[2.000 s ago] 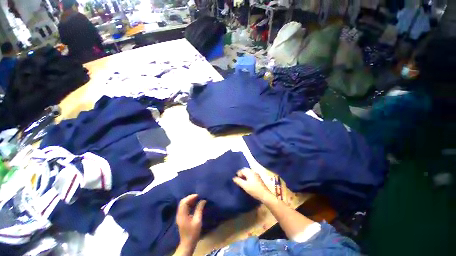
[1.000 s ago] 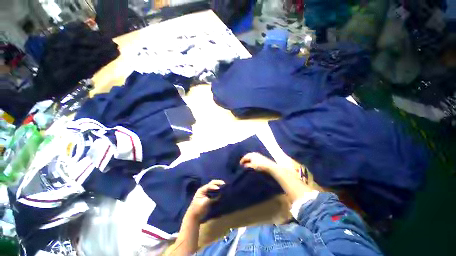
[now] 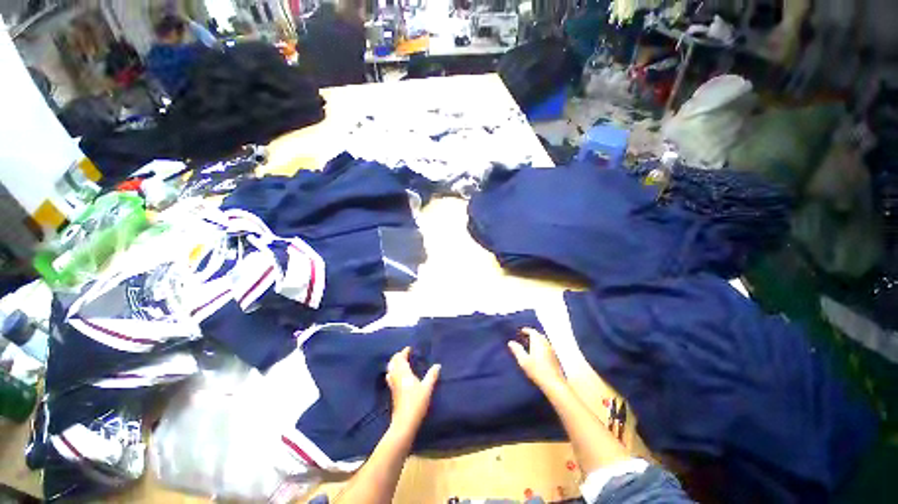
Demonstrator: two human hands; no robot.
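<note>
A navy garment lies partly folded on the pale table in front of me, with white trim with a dark red line at its left end. My left hand rests on its middle, thumb and fingers apart. My right hand is at its upper right part, fingertips on the cloth; whether they pinch it is unclear. A flat whitish pile of clear polybags lies left of the garment.
Navy garment stacks lie on the right, with another behind. Navy garments and looped striped trim lie left, near a green basket. Small snips lie at the right front. People are at the back.
The garment now lies flatter, with a folded-over layer across its right part. My left hand has opened with its fingers spread. The head view has shifted, showing more of the left side.
</note>
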